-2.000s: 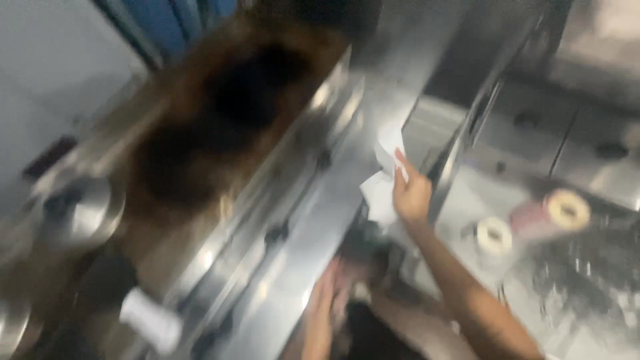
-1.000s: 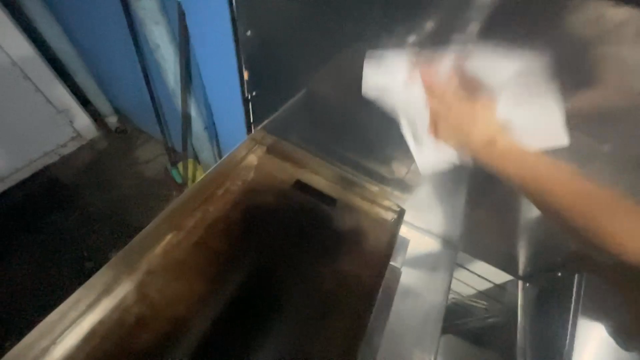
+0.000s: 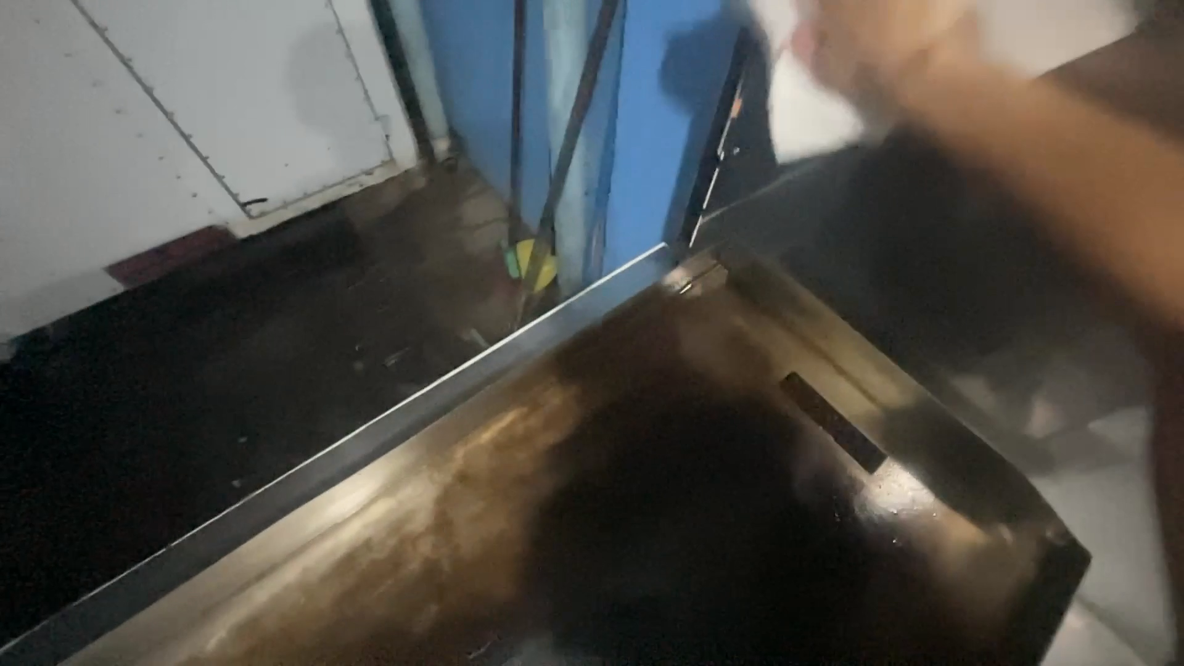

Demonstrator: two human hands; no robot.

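A blurred right hand (image 3: 879, 42) of mine reaches in at the top right, its forearm crossing from the right edge. It is on a white cloth or paper sheet (image 3: 809, 111), which hangs below the fingers and shows again to the right of the hand. Behind it stands a dark metal panel beside the griddle. The flat griddle (image 3: 481, 462), browned and blackened, with a raised metal rim and a dark rectangular slot (image 3: 832, 424) near its far right side, fills the lower middle. My left hand is out of the frame.
Left of the griddle lies a dark floor (image 3: 231, 388), with a white riveted panel (image 3: 250, 102) beyond it. A blue wall (image 3: 652, 120) with upright poles stands behind the griddle's far corner. A small yellow and green object (image 3: 534, 264) is at the poles' foot.
The view has swung left, toward the blue wall and floor. The right hand stays with the white sheet. My left hand, seen two seconds ago, is no longer visible.
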